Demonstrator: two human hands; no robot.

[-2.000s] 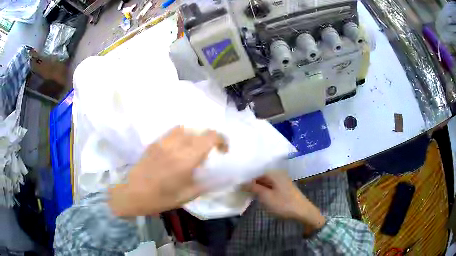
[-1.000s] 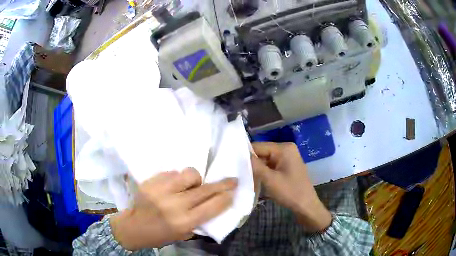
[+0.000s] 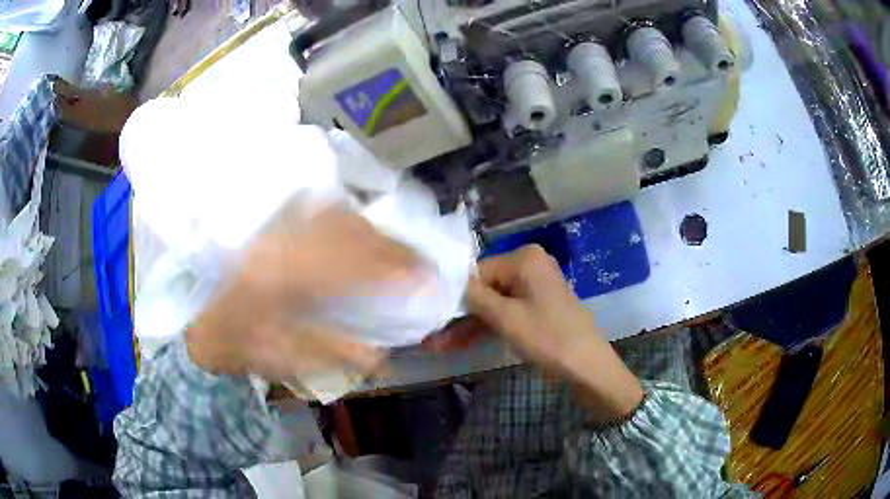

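White cloth [image 3: 229, 171] lies bunched on the side board and table, left of and below the overlock machine [image 3: 385, 97]. Its right end reaches the area beneath the machine head. My left hand [image 3: 307, 292] is blurred and lies over the cloth with spread fingers; whether it grips the cloth cannot be told. My right hand [image 3: 532, 302] pinches the cloth's right edge between thumb and curled fingers, just in front of the blue plate [image 3: 610, 251]. The needle area is mostly hidden by the machine head and cloth.
A blue crate [image 3: 115, 283] stands left of the side board. White pieces [image 3: 24, 292] hang at the far left. A yellow-orange seat [image 3: 829, 390] with a dark strip [image 3: 787, 395] is at lower right. Clear plastic wrap [image 3: 829, 107] runs along the right side.
My left hand has moved up and left from the cloth's lower corner. My right hand has moved slightly up and left. The cloth near the machine is more bunched and its lower point has lifted.
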